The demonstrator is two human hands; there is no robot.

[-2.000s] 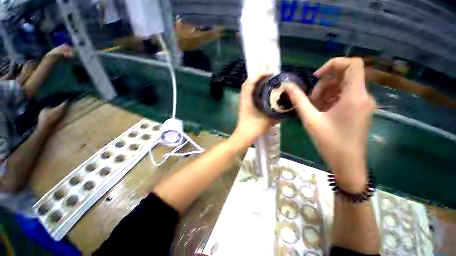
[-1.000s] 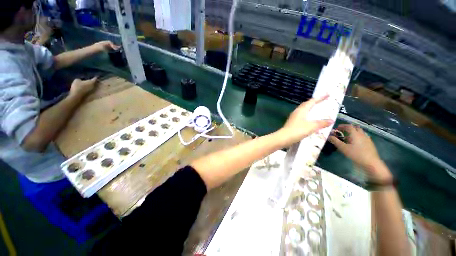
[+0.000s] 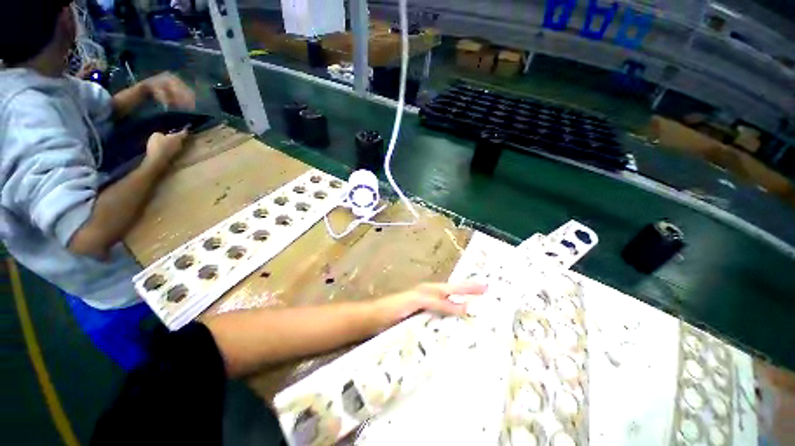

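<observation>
A long white liner strip with cut-outs (image 3: 386, 376) lies slantwise over flat white adhesive sheets (image 3: 623, 361); its far end reaches past their back edge. My left hand (image 3: 427, 300) rests on the strip near its middle, palm down, fingertips on top and slightly apart. No grip around the strip shows. My right hand is out of the picture. Tan bands with rows of ring outlines (image 3: 547, 375) show on the sheets. A black cylindrical housing (image 3: 654, 246) leans on the green belt at the right, with no hand on it.
A white perforated holder strip (image 3: 235, 239) and small white fan (image 3: 362, 196) with cable are on the bench to the left. Black housings (image 3: 370, 150) stand on the green belt (image 3: 558, 193). A black tray (image 3: 523, 122) lies beyond. Another person (image 3: 52, 174) sits at the left.
The liner strip, held upright earlier, now lies across the sheets under my left hand. My right hand has left the picture. A housing now shows on the belt at the right.
</observation>
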